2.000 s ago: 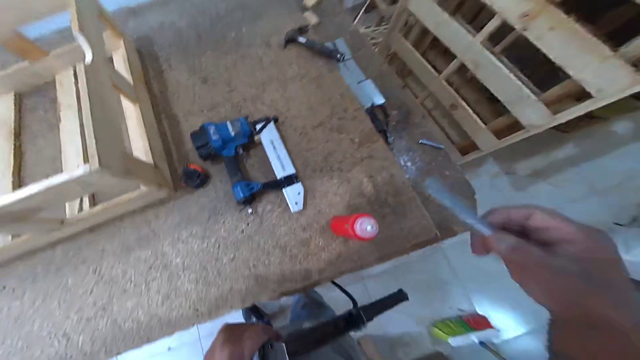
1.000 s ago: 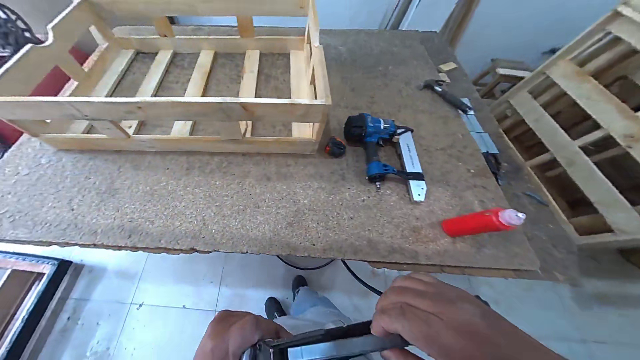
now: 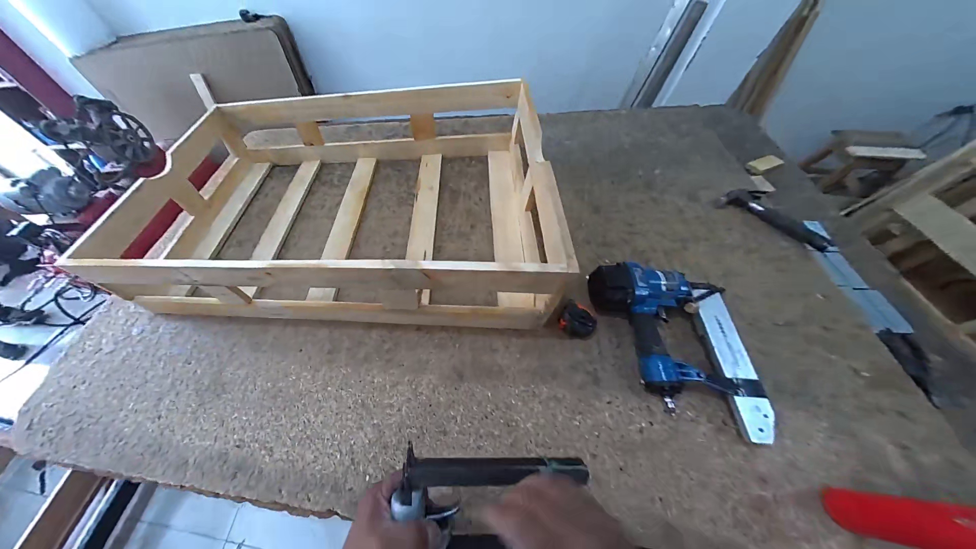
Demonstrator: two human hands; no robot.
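At the bottom centre, my left hand [image 3: 393, 515] grips a pneumatic stapler [image 3: 496, 471] by its body, over the front of the particleboard table. My right hand [image 3: 553, 515] is blurred and lies against the stapler's long dark magazine; whether its fingers are closed on it is unclear. A blue pneumatic nailer [image 3: 656, 328] with a silver magazine lies to the right, beyond my hands. Beside it, a small black and orange tape measure [image 3: 577, 319] touches or nearly touches the corner of a slatted wooden frame [image 3: 328, 273]. A red bottle [image 3: 900, 517] lies on its side at the lower right.
The particleboard tabletop [image 3: 267, 389] spans the view. A hammer [image 3: 778, 221] rests near its right edge by strips of staples or nails [image 3: 858, 282] and wood scraps [image 3: 764, 164]. Another wooden frame [image 3: 930, 236] stands at the right. Machinery [image 3: 99, 145] is at the far left.
My right hand held a pale strip near the right table edge two seconds ago; it has since come to the stapler in my left hand. The stapler is now over the tabletop. The view has shifted.
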